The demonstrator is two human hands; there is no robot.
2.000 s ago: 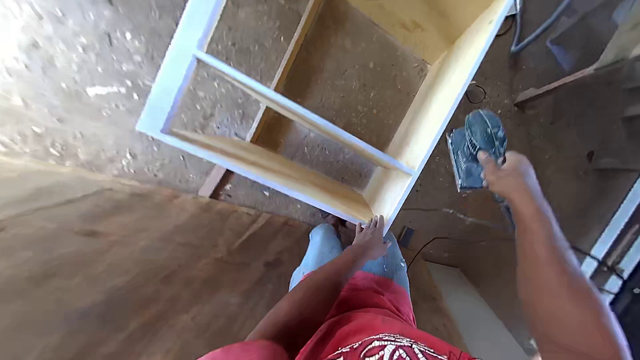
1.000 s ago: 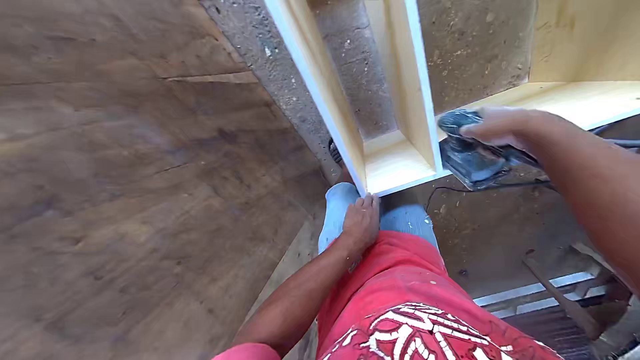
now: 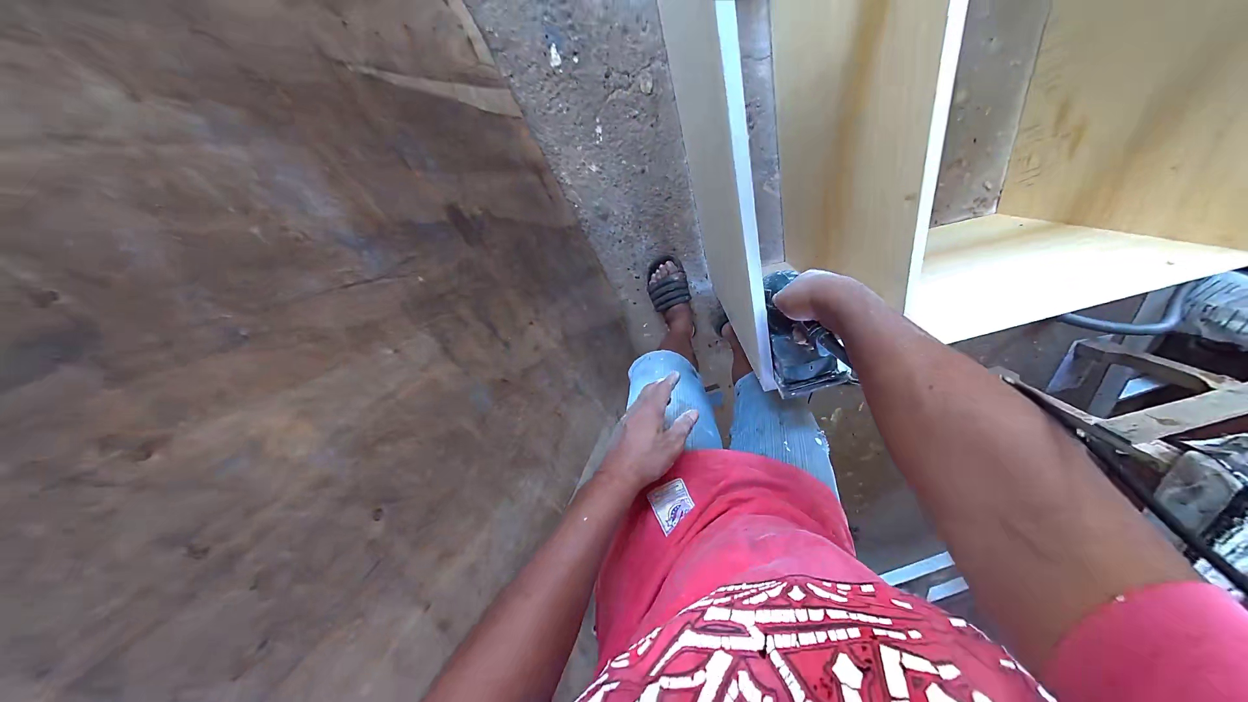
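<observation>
My right hand (image 3: 817,300) is closed around a dusty electric sander (image 3: 804,353), whose square base lies at the near end of a pale wooden cabinet frame (image 3: 848,136). The frame has white-edged boards, and the near corner of its left board (image 3: 746,195) touches or nearly touches the sander. Part of the sander is hidden behind my hand. My left hand (image 3: 651,434) rests on the thigh of my light blue jeans, fingers apart, holding nothing.
A large brown plywood sheet (image 3: 292,341) fills the left side. My sandaled foot (image 3: 669,286) stands on the rough concrete floor (image 3: 624,146). A grey hose (image 3: 1121,324), a wooden stand (image 3: 1170,414) and a black cable (image 3: 1150,497) are at the right.
My left hand has let go of the frame's near corner and moved to my thigh. My right hand has brought the sander to the frame's near end. The view has swung considerably.
</observation>
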